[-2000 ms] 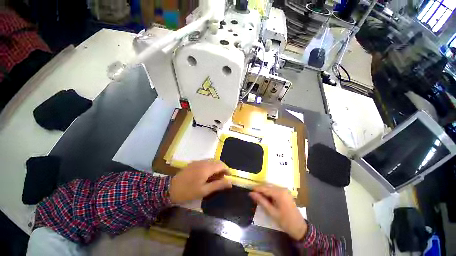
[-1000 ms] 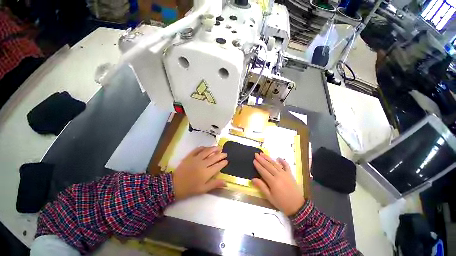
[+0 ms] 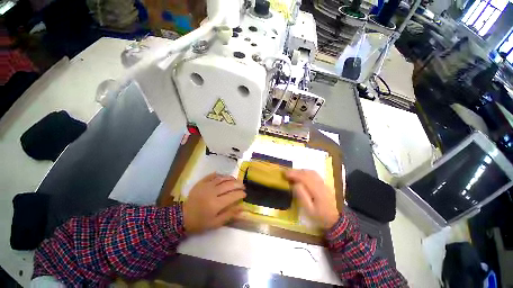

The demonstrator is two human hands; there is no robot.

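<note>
The black fabric panel [image 3: 269, 197] lies in the opening of the sewing template [image 3: 216, 164], in front of the machine head. The yellow template flap [image 3: 266, 174] is tilted over the panel's far part and slightly blurred. My right hand [image 3: 316, 198] has its fingertips on the flap's right end, gripping it. My left hand [image 3: 214, 203] rests on the template at the opening's left edge, fingers apart, holding nothing. The flap hides part of the panel.
The white machine head [image 3: 220, 98] stands just beyond my left hand. Loose black panels lie on the left [image 3: 53, 135], [image 3: 29, 220] and right [image 3: 370, 196]. A control screen [image 3: 458, 174] stands at the right.
My right hand has moved off the panel onto the flap. The flap has swung from behind the opening towards me, over the panel. My left hand has stayed at the opening's left edge.
</note>
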